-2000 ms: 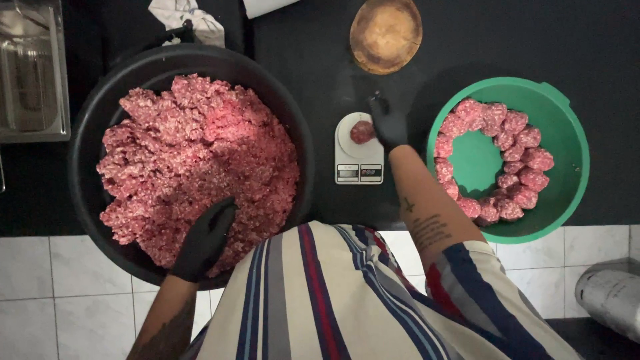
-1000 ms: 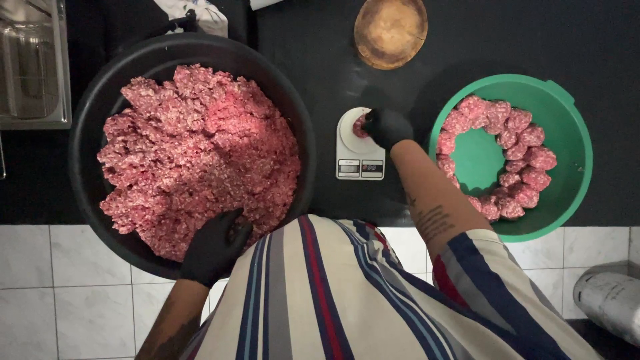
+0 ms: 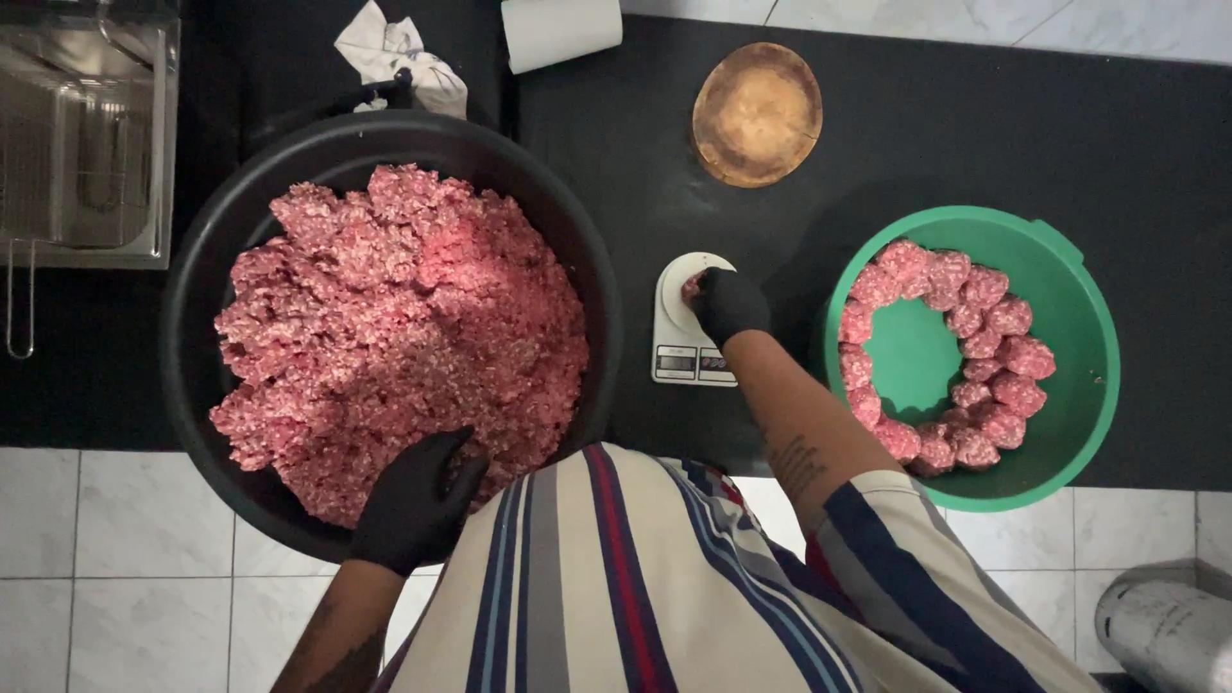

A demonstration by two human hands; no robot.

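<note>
Ground meat is heaped in a large black tub. My left hand, black-gloved, rests at the near edge of the heap with its fingers curled; whether meat lies inside them cannot be told. My right hand, also gloved, closes around a meat portion on the round plate of a white kitchen scale, covering most of the portion. To the right, a green tub holds several meat balls arranged in a ring against its wall.
Behind the scale lies a round wooden piece. A white paper roll and a crumpled cloth are at the back. Wire fryer baskets in a metal container stand at the far left. A metal cylinder is below the table at right.
Two seconds ago the meat portion lay on the scale beside my open right hand; now that hand is around it. My left hand has shifted slightly on the heap. The view has moved.
</note>
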